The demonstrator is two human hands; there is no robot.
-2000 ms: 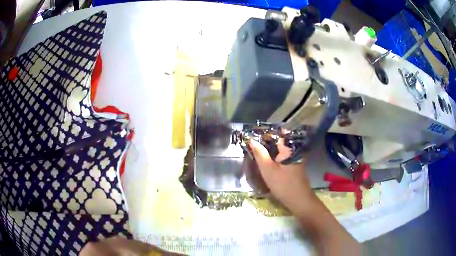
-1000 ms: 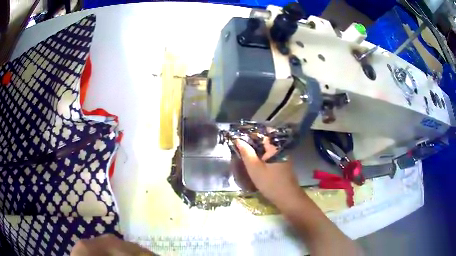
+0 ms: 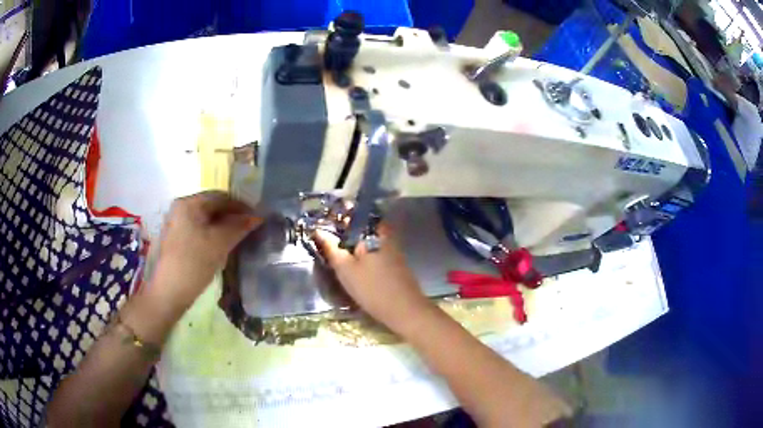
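The white sewing machine (image 3: 519,159) has a grey left end. My right hand (image 3: 360,267) is under the head, its fingertips at the metal presser foot area (image 3: 322,219); whether they hold anything cannot be told. My left hand (image 3: 197,242) is raised at the left side of the needle plate (image 3: 280,280), thumb and fingertips together near the foot. No thread can be made out between them. The patterned navy and cream fabric (image 3: 50,251) lies on the left of the table, with orange-red lining (image 3: 94,180) along its edge.
Dark-handled scissors (image 3: 477,226) with a knotted red strip (image 3: 489,284) lie under the machine arm. Yellow tape (image 3: 215,150) is left of the bed. A printed scale (image 3: 251,397) runs along the table's front edge. Blue bins (image 3: 243,17) stand behind.
My left hand has moved from the fabric's front edge up to the needle area. My right hand stays at the foot. The view has shifted, so the machine appears further left.
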